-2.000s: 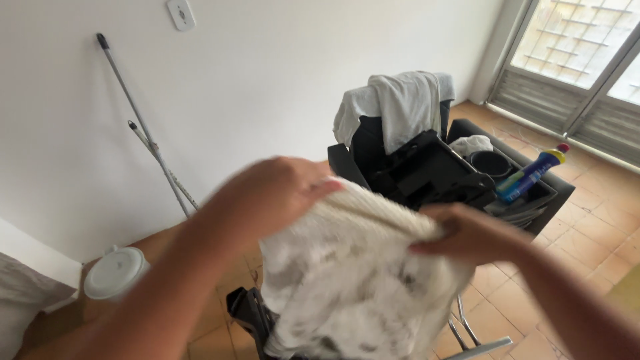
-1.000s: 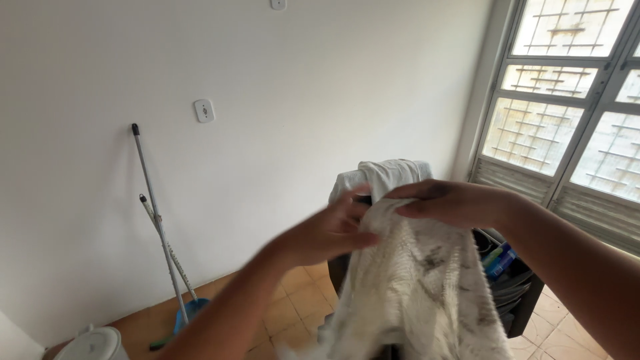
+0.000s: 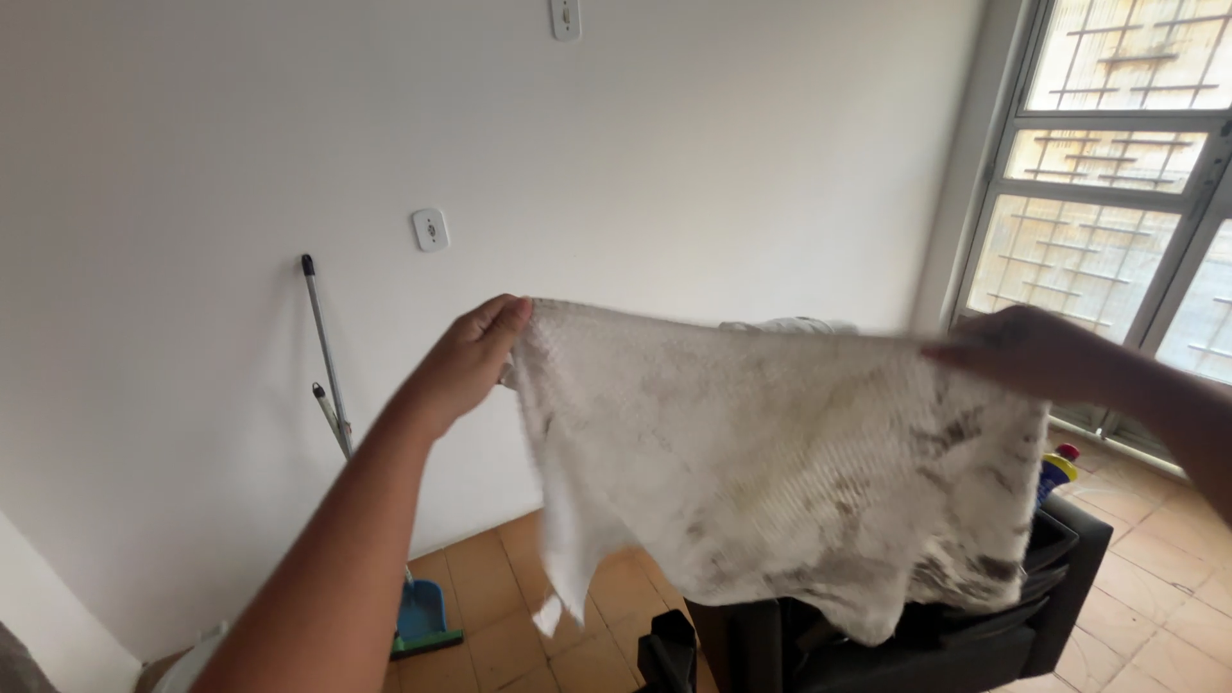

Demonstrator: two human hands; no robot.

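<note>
A white cloth with dark stains (image 3: 770,462) hangs spread out in front of me, its top edge stretched between my hands. My left hand (image 3: 481,351) pinches the upper left corner between thumb and fingers. Near the upper right end, my right hand (image 3: 991,351) grips the same edge, slightly blurred. Behind the cloth stands a black armchair (image 3: 1068,616), largely covered from view. A pale cloth (image 3: 794,325) shows just above the stretched edge. Beside the cloth's right side a blue and yellow bottle with a red cap (image 3: 1059,467) is partly visible.
A long metal handle (image 3: 325,337) leans on the white wall, and a blue dustpan (image 3: 421,608) and a green broom head (image 3: 428,643) lie on the tiled floor. A black object (image 3: 668,650) stands left of the chair. Barred glass doors (image 3: 1078,241) are at right.
My hands have moved apart, and the stained cloth that hung bunched between them one second ago is now spread wide. The view has tilted up since the first frame.
</note>
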